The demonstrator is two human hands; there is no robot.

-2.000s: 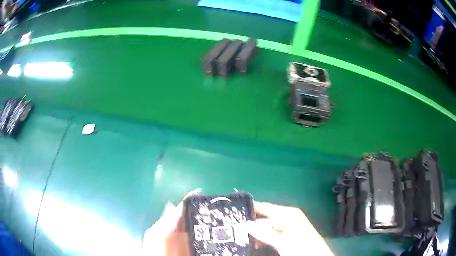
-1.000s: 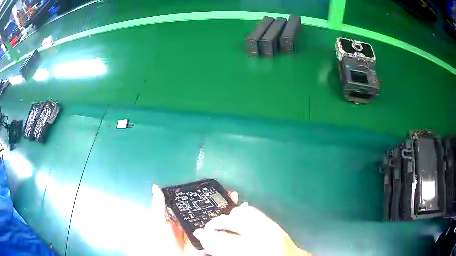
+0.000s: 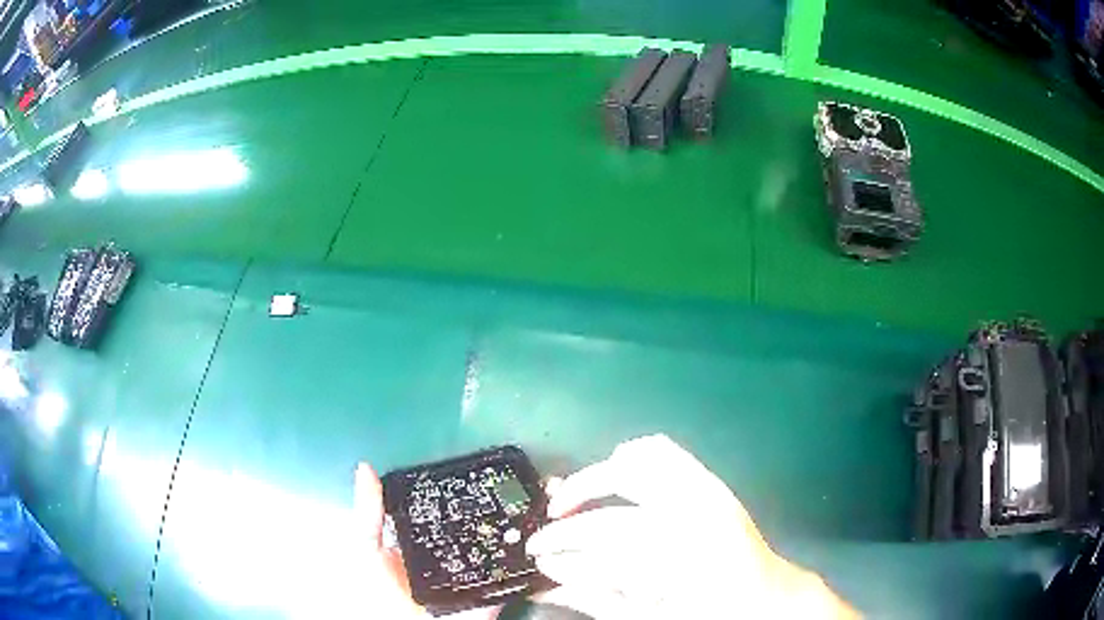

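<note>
A dark front housing packed with a speckled circuit board (image 3: 466, 527) is held low in front of me, board side up. My left hand (image 3: 385, 551) grips its left side; glare washes out much of this hand. My right hand (image 3: 660, 533) is at the housing's right edge, fingers bent, with the fingertips at the board's right side. A small pale round spot shows by these fingertips; I cannot tell what it is. A dark rounded shape shows at the bottom edge below the housing.
Black rear housings (image 3: 1023, 424) stand upright at right. An opened camera unit (image 3: 869, 182) lies at upper right. Three black blocks (image 3: 663, 99) stand near the green line. A small white square (image 3: 285, 305) and speckled housings (image 3: 88, 294) are at left.
The housing has turned in my left hand and its board faces up more squarely. My right hand has moved from over its lower part to its right edge.
</note>
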